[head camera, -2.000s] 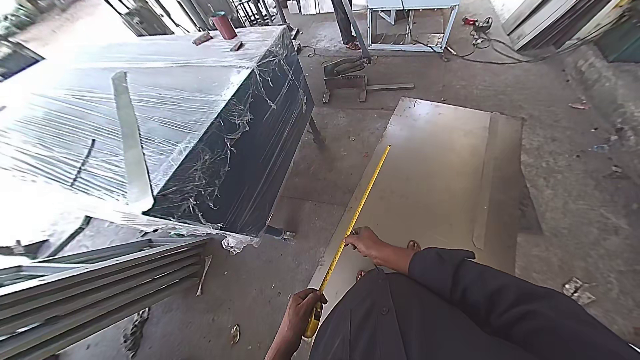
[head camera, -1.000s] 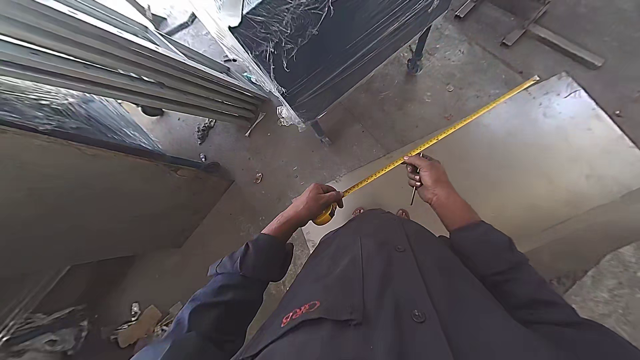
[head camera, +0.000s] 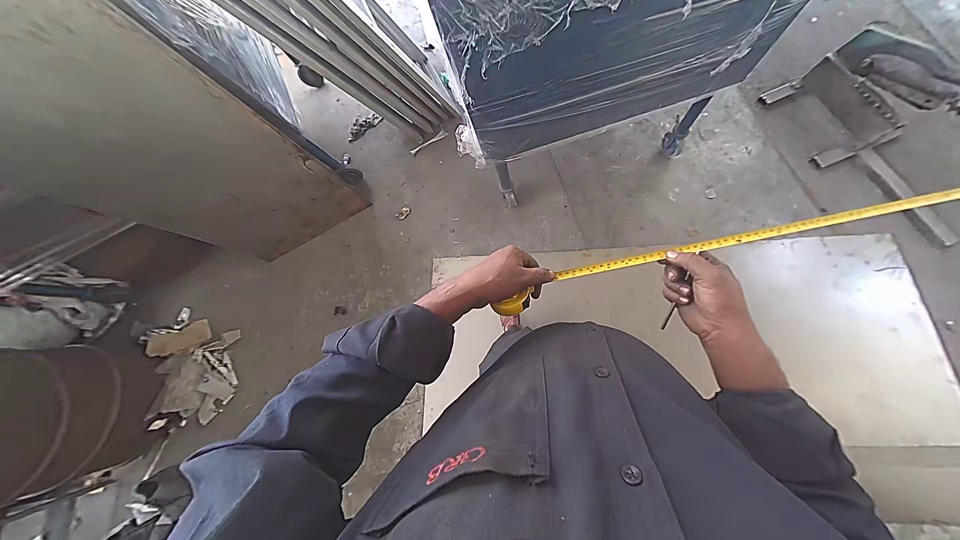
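My left hand (head camera: 504, 277) is closed around the yellow case of a tape measure (head camera: 513, 302), its thumb side at the mouth of the blade. The yellow blade (head camera: 787, 226) runs out to the right and leaves the view at the right edge. My right hand (head camera: 701, 289) pinches the blade's lower edge between thumb and finger and also holds a thin dark rod (head camera: 667, 316), whose kind I cannot tell. Beneath both hands lies a flat metal sheet (head camera: 832, 322) on the floor, partly hidden by my body.
A plastic-wrapped dark cabinet (head camera: 600, 82) on legs stands ahead. Long metal profiles (head camera: 352, 60) and a large upright panel (head camera: 142, 142) are at the left. Scraps (head camera: 199, 367) lie beside a rusty drum (head camera: 67, 420). A metal stand (head camera: 847, 112) is at the upper right.
The view has swung strongly. Both hands keep hold of the tape measure. The blade's far end, seen near the sheet's far edge before, is now out of view.
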